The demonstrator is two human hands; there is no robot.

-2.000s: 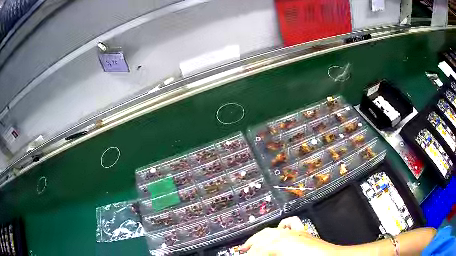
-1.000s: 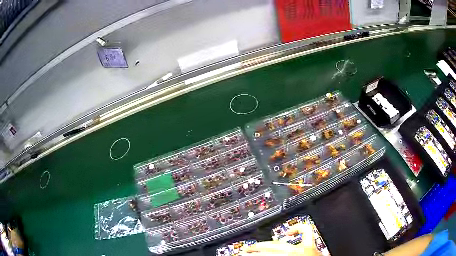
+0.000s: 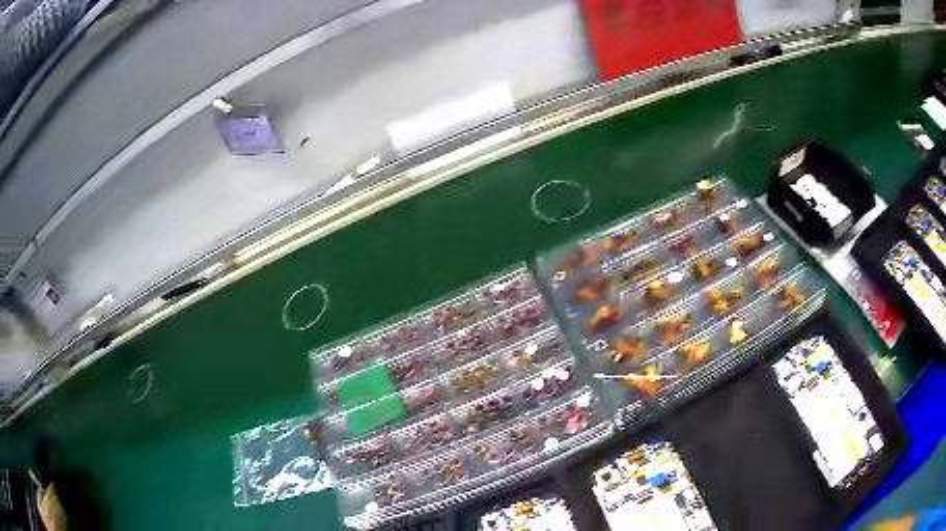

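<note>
The black board carrier [image 3: 716, 436] lies along the bottom edge, cut off by the picture. It holds several white circuit boards crowded with small parts; one board [image 3: 648, 487] is near the middle, another [image 3: 830, 410] at the right. Two clear ridged trays lie behind it. The left tray [image 3: 456, 389] holds dark reddish parts and a green piece [image 3: 370, 399]. The right tray [image 3: 679, 290] holds orange-yellow parts, with a thin white stick [image 3: 622, 376] across it. My right hand is out of view; only a blurred blue sleeve and a little skin show at the bottom right corner. My left hand does not show.
A clear plastic bag [image 3: 280, 465] lies left of the trays. A black bin [image 3: 822, 199] with white parts stands at the right, near another carrier [image 3: 908, 244] and a blue crate [image 3: 913, 425]. A blurred skin-coloured shape at the far left edge is possibly another person's hand.
My right hand has left the boards and gone out of the picture at the bottom right. The boards it covered are now uncovered. The view has shifted and tilted slightly.
</note>
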